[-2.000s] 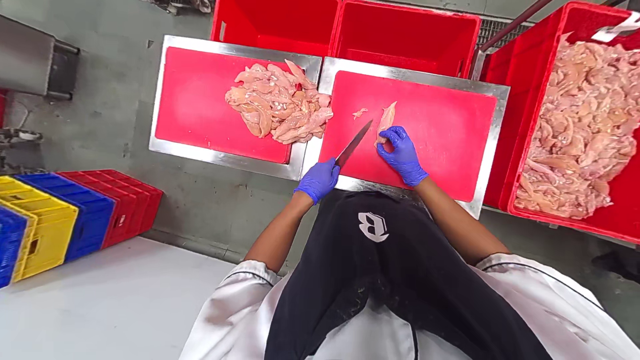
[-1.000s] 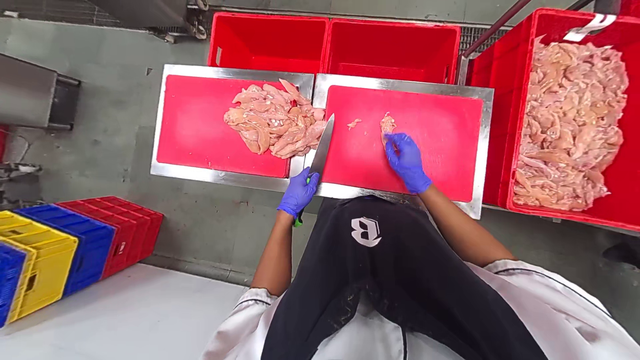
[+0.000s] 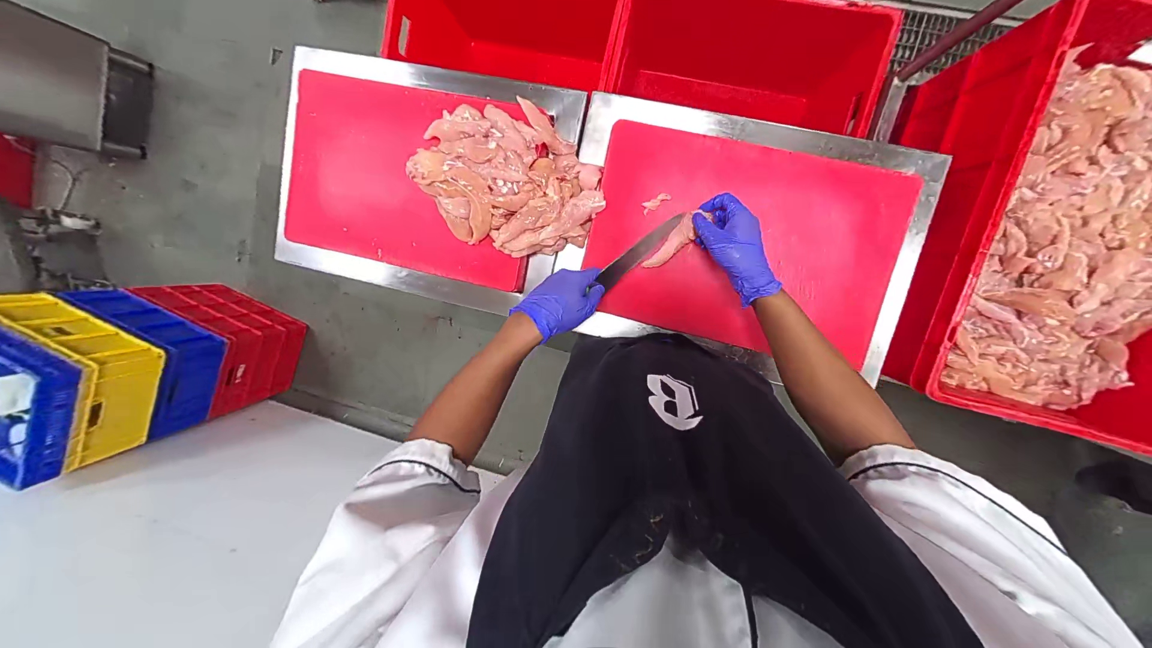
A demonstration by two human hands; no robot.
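Observation:
My left hand (image 3: 560,302), in a blue glove, grips the handle of a long knife (image 3: 639,254) over the right red cutting board (image 3: 810,243). The blade points up and right, against or close beside a strip of raw chicken (image 3: 672,243). My right hand (image 3: 733,241), also gloved in blue, pinches the upper end of this strip. A small chicken scrap (image 3: 657,202) lies just above the blade. The heap of raw chicken pieces (image 3: 508,180) rests mostly on the left red cutting board (image 3: 351,171), its right side reaching the metal rim between the boards.
Two red crates (image 3: 747,54) stand beyond the boards. At the right, a large red crate (image 3: 981,180) holds many chicken pieces (image 3: 1062,243). Red, blue and yellow crates (image 3: 121,378) stand at the left. Metal equipment (image 3: 54,72) is at the upper left.
From one second ago, the knife has swung from beside the heap to the strip, and my left hand has moved with it. My right hand still holds chicken.

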